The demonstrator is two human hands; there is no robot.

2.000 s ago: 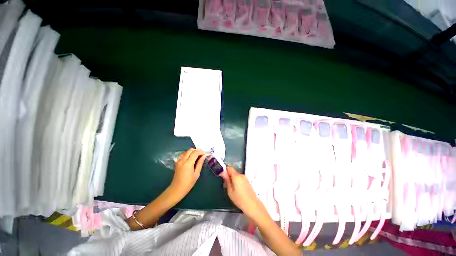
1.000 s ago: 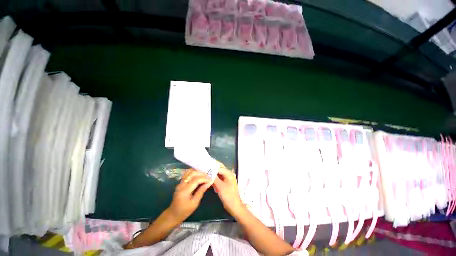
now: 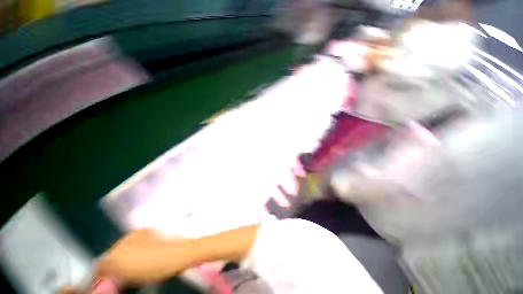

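The view is strongly blurred. My right hand [image 3: 140, 258] is at the lower left, its fingers closed around a pink piece [image 3: 106, 285] that looks like the smartwatch; its far end is hidden or cut off. Only a sliver of skin, apparently my left hand [image 3: 69, 290], shows at the bottom edge; its grip cannot be seen. The white stack of empty bags [image 3: 40, 247] lies at the lower left, beside my right hand. The packing tray [image 3: 129, 198] with whitish-pink bagged watches lies beyond my right hand and forearm.
The dark green bench [image 3: 155, 120] runs diagonally to the upper right. Another tray of pink items [image 3: 63, 89] lies at its far side, upper left. A blurred person in pale clothing [image 3: 459, 172] is close on the right. Pink straps stick out over the near bench edge.
The view has swung strongly to the right and tilted. The bag stack and my hands now sit at the lower left, my left hand almost out of view. A person has appeared on the right.
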